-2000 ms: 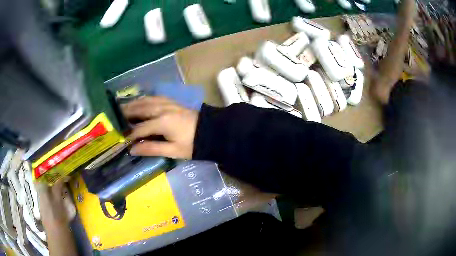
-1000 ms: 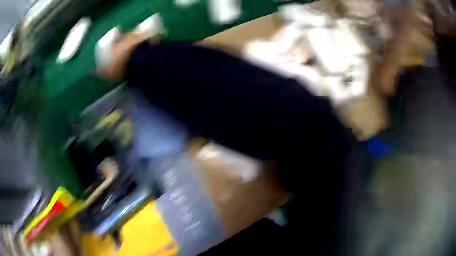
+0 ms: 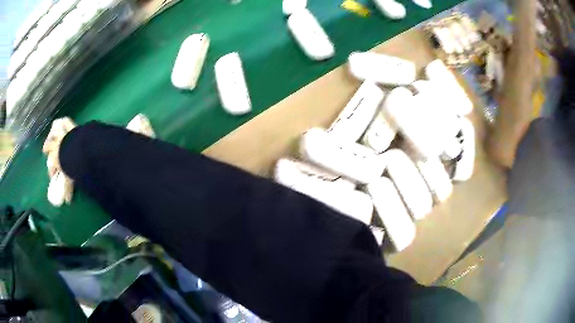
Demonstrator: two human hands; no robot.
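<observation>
My right hand (image 3: 58,146) reaches over the green conveyor belt (image 3: 151,88) at the far left, at the end of a long black sleeve. It is small and slightly blurred. Its fingers are closed around a white plastic housing (image 3: 59,189), whose end shows below the hand. Another housing (image 3: 140,125) lies on the belt just behind the sleeve. My left hand is not in view. The bench machine (image 3: 88,284) is dark, blurred and cut off at the lower left, partly hidden by the sleeve.
Several housings (image 3: 232,83) lie spaced along the belt. A pile of housings (image 3: 343,158) sits on brown cardboard (image 3: 252,142) at centre right. Another person's bare forearm (image 3: 517,82) is at the upper right, near more parts (image 3: 455,38).
My right hand has moved from the machine to the far left of the belt. The view has shifted, so the machine sits lower and my left hand has left the picture.
</observation>
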